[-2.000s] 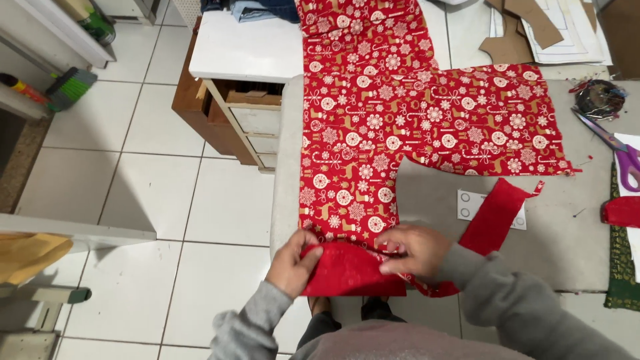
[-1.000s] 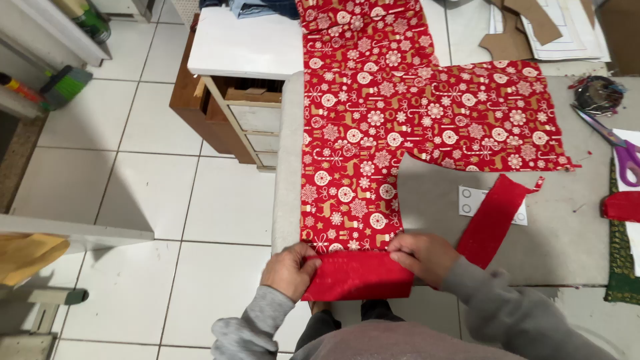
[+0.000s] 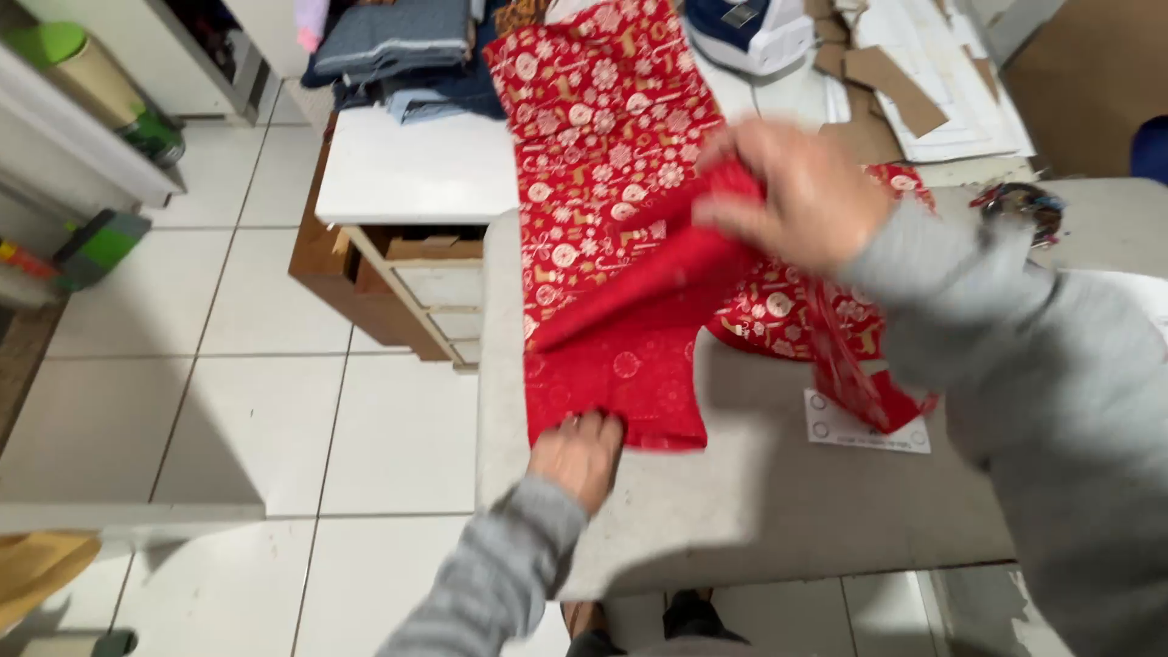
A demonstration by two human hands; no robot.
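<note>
A red cotton fabric with white and gold Christmas prints [image 3: 593,155] lies over the grey padded surface. Its near part is turned so that the plainer red side [image 3: 620,374] shows. My left hand [image 3: 579,456] presses on the near edge of that part, fingers bent over it; whether it pinches the cloth is unclear. My right hand [image 3: 785,192], blurred, grips a raised fold of the red fabric above the printed side. Below my right forearm a red fabric strip [image 3: 858,374] hangs over a small white card with printed circles [image 3: 826,433].
A steam iron [image 3: 753,36] stands at the back, beside paper and cardboard pattern pieces [image 3: 899,91]. Folded denim [image 3: 397,41] rests on the white cabinet top [image 3: 411,169]. A dish of pins [image 3: 1022,210] is at the right of the grey padded surface [image 3: 657,529].
My right hand has moved up and away from the near edge, lifting a fold of fabric. The cloth's near edge has moved farther from my body, baring the padded surface.
</note>
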